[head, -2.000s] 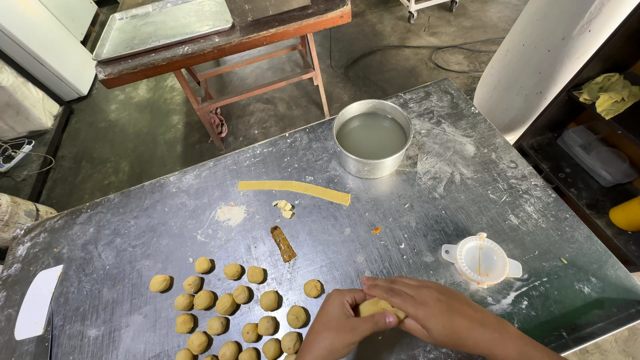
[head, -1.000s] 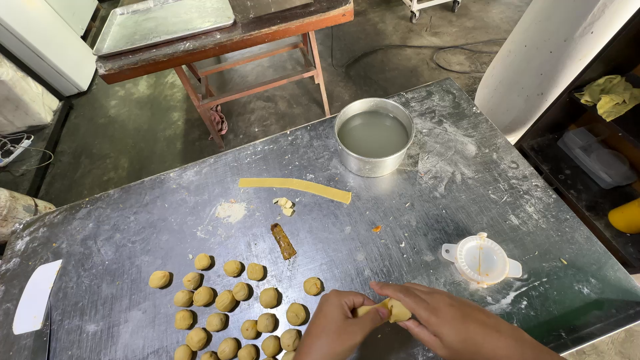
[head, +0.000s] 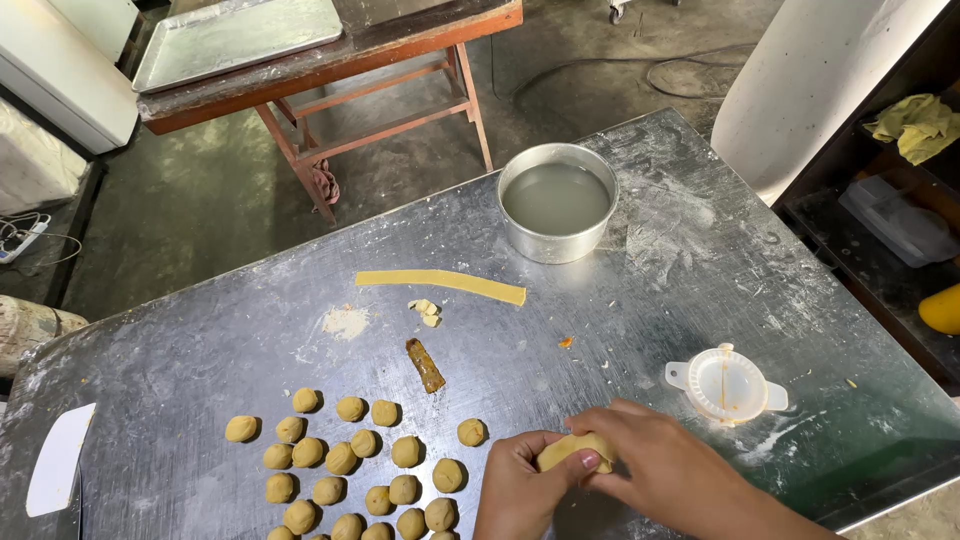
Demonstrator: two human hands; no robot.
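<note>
Between my left hand (head: 529,480) and my right hand (head: 645,457), a piece of yellow dough (head: 574,451) is held above the metal table's front part. Fingers of both hands press on it and partly hide it. Left of my hands lie several round dough balls (head: 405,451). Farther back are a brown strip of filling (head: 425,365), small dough scraps (head: 426,312) and a long flat dough strip (head: 442,279). A white plastic dumpling press (head: 726,385) rests to the right of my hands.
A round metal pan of cloudy liquid (head: 556,201) stands near the table's far edge. A white plastic scraper (head: 60,460) lies at the left. Behind is a wooden table (head: 330,67) with a metal tray (head: 238,41). A white column (head: 795,97) rises at the right.
The fingers of both my hands have shifted around the dough, which shows more between them now than one second ago. The things on the table stay in place.
</note>
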